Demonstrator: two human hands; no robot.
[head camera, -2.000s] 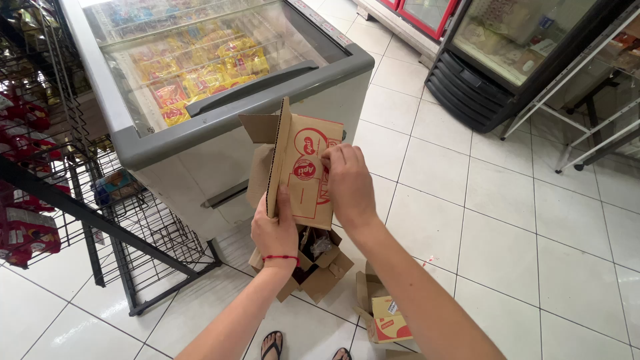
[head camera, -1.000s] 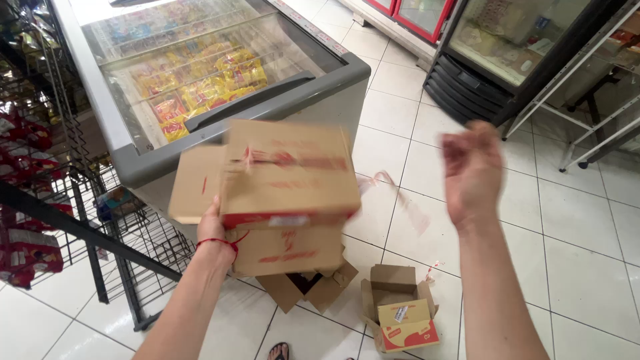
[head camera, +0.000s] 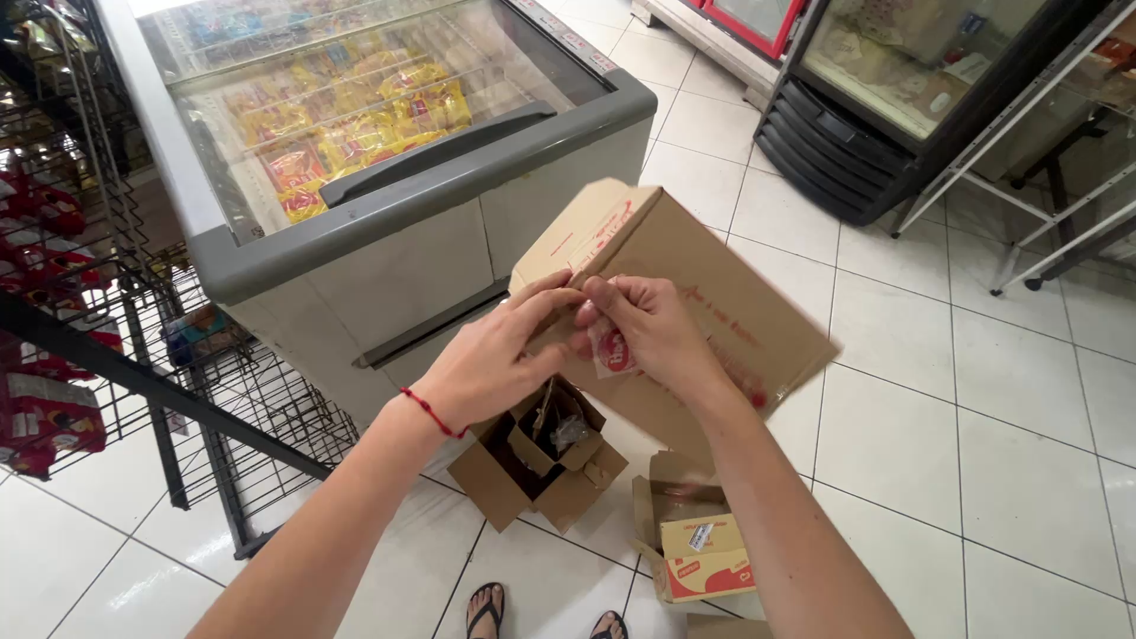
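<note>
A cardboard box (head camera: 710, 293) with red print is held tilted in front of the chest freezer, a flap sticking out at its upper left. My left hand (head camera: 501, 351), with a red cord bracelet at the wrist, has its fingers on the box's near edge. Beside it, my right hand (head camera: 652, 328) pinches a piece of clear printed packing tape (head camera: 612, 352) at that same edge. Below stand an open cardboard box (head camera: 497, 475) with smaller cartons and crumpled plastic in it, and an open box (head camera: 652, 532) holding a yellow and red carton (head camera: 707, 555).
The glass-topped chest freezer (head camera: 426, 191) with yellow packets stands ahead. A black wire rack (head camera: 266, 461) with red packets is at the left. At the upper right are a black display fridge (head camera: 834, 133) and a white metal rack (head camera: 1038, 151). My sandalled feet are at the bottom.
My right hand has come from the right back to the box and joined my left hand at its edge. The box is turned and tilted differently from one second ago.
</note>
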